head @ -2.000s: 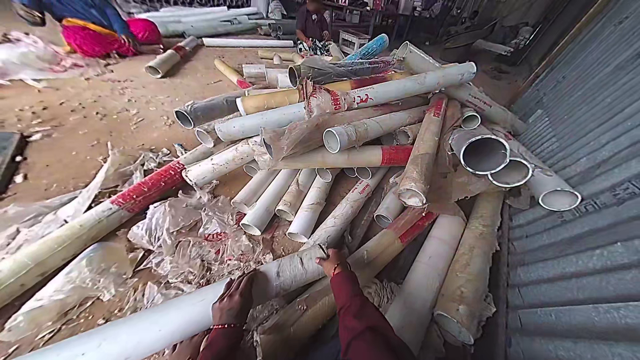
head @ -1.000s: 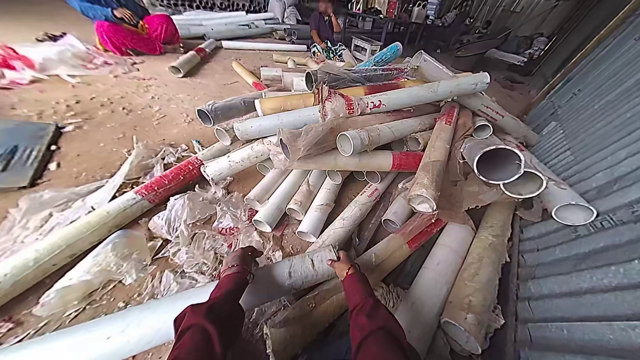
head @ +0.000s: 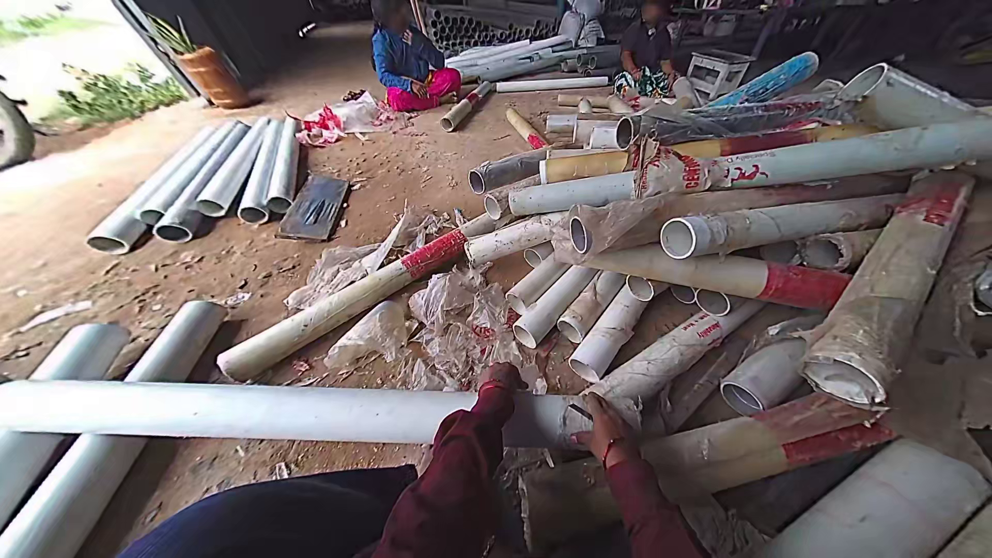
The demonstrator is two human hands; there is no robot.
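Observation:
A long pale plastic pipe [head: 294,411] lies across in front of me, running from the left edge to the pile of pipes at the right. My left hand [head: 502,380] rests on top of the pipe, its fingers partly hidden behind the sleeve and wrist. Near the pipe's right end, my right hand [head: 606,430] holds a small dark blade-like tool [head: 580,411] against the surface. The wall there looks duller and dirtier than the clean white length on the left. Crumpled clear plastic film [head: 457,318] lies just beyond my left hand.
A heap of wrapped and bare pipes [head: 721,271] fills the right side. Two pale pipes [head: 170,341] lie under the long one at left. Farther back are a row of grey pipes [head: 256,170], a dark flat board [head: 314,208], a potted plant [head: 213,76] and two seated people [head: 407,62].
The view has swung left, showing more ground and pipes there. Both hands remain at the long pipe; my left hand lay lower and farther left on it two seconds ago.

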